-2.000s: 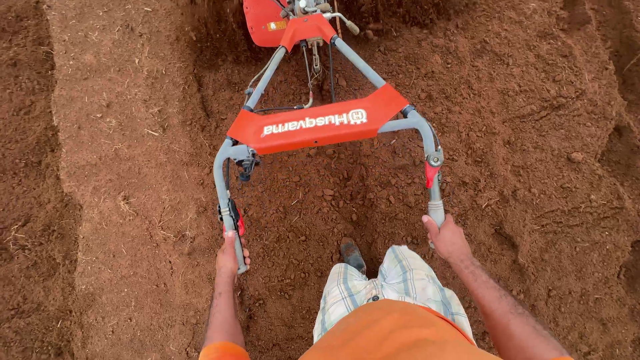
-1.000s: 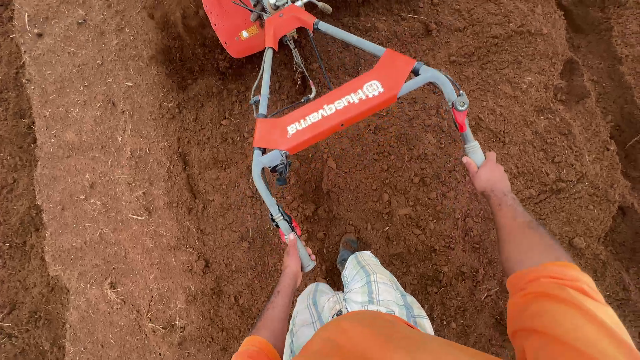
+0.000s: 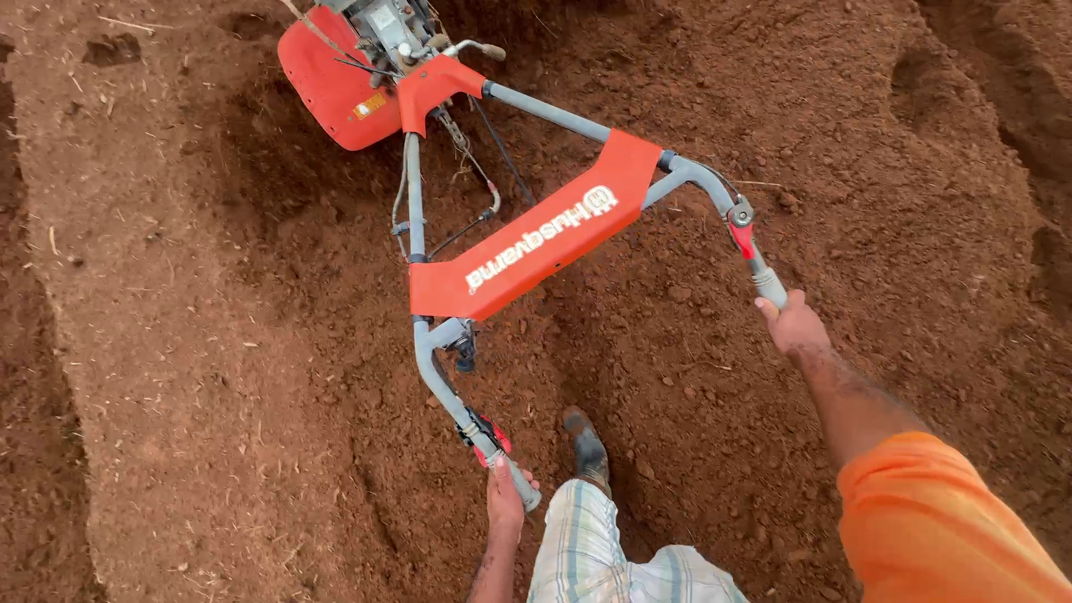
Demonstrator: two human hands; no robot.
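Note:
A Husqvarna walk-behind tiller's grey handlebar [image 3: 544,113] slants across the view, joined by an orange crosspiece [image 3: 536,234]. My left hand [image 3: 505,496] is wrapped around the left grip, just below a red lever [image 3: 494,442]. On the right, my right hand [image 3: 796,322] holds the other grey grip, below another red lever [image 3: 742,239]. The engine [image 3: 394,38] and an orange guard [image 3: 335,79] show at the top left. The tines cannot be seen.
Loose reddish-brown soil [image 3: 670,368] surrounds the machine. A paler, firmer strip [image 3: 167,335] lies to the left, and a furrow [image 3: 1005,109] runs at the upper right. My boot [image 3: 586,444] stands on the soil behind the handlebar.
The handlebar has swung from nearly level to a clear slant, its right grip now farther up and forward. The right arm reaches farther out. Both hands have stayed on the grips.

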